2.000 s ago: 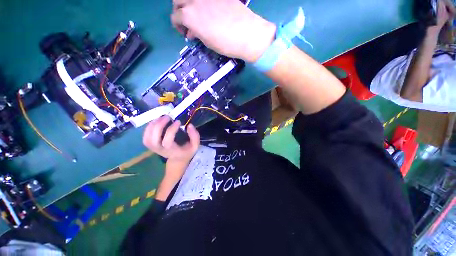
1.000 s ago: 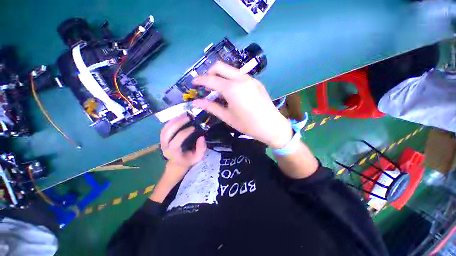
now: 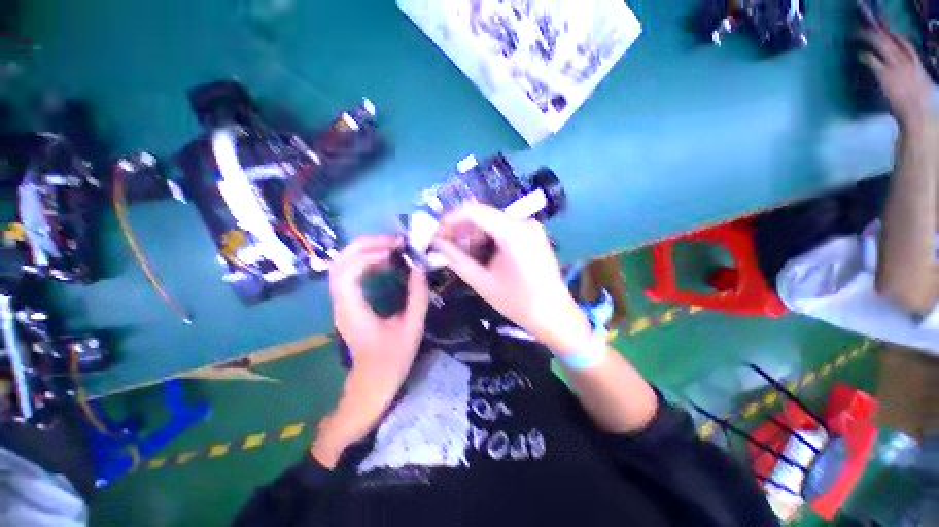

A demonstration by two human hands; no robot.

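Observation:
A black unit point(image 3: 478, 187) with an open housing lies at the bench edge, its round black end piece point(image 3: 549, 189) pointing right. A white ribbon point(image 3: 527, 205) runs along its right part. My left hand point(image 3: 379, 309) pinches the unit's near left end between thumb and fingers. My right hand point(image 3: 512, 270), with a light-blue wrist strap, pinches a white ribbon cable point(image 3: 423, 229) at that same end. The fingertips of both hands almost meet there. The fingers hide much of the unit, and blur hides the ribbon's end and socket.
A similar black unit point(image 3: 247, 196) with white ribbon and orange wires lies left. More units point(image 3: 57, 206) lie at far left and upper right. A white box of parts point(image 3: 535, 51) stands behind. A coworker's arm point(image 3: 908, 196) is at right. Red stools point(image 3: 716, 270) stand beyond the bench edge.
My right hand has come down from the unit's far end to its near left end, beside my left hand. The view has shifted, so the white box shows more fully.

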